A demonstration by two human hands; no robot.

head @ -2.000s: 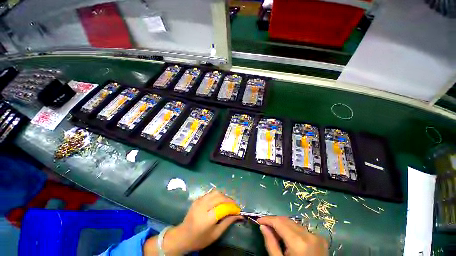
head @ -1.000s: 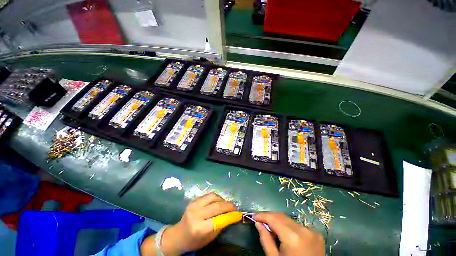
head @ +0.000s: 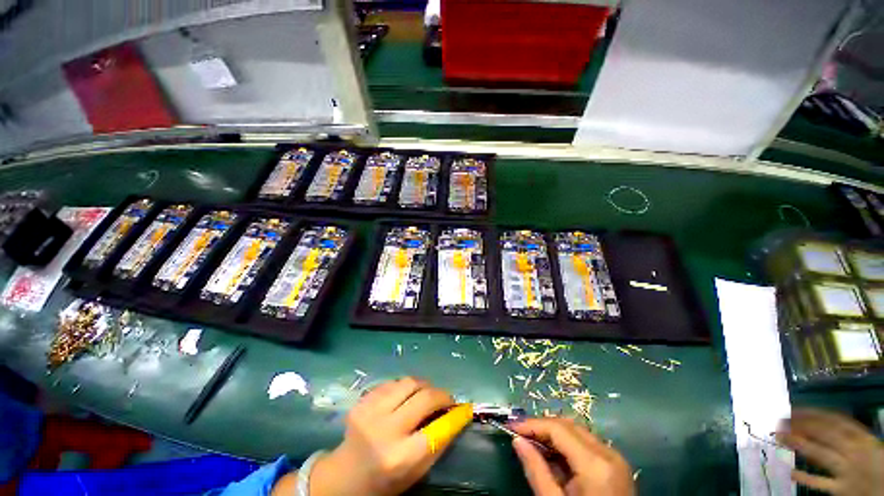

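Observation:
A phone unit is held edge-on at the bottom centre and shows as a thin dark and white bar. My left hand, with a yellow finger cot on one digit, grips its left end. My right hand is at its right end, closed on a thin metal tool, likely tweezers, whose tip points at the unit's edge. The lower part of the unit is hidden by my fingers. A black phone tray ahead holds several opened units; its right slot holds only a pale sliver.
Two more filled trays stand at left and back. Loose slivers lie beyond my hands. A dark stick and white scrap lie left. Another person's hand reaches over the white paper strip; blister trays stand right.
The view has turned right, so the trays sit further left and the blister trays show more. Another person's hand has appeared at right. My hands still hold the unit and tool.

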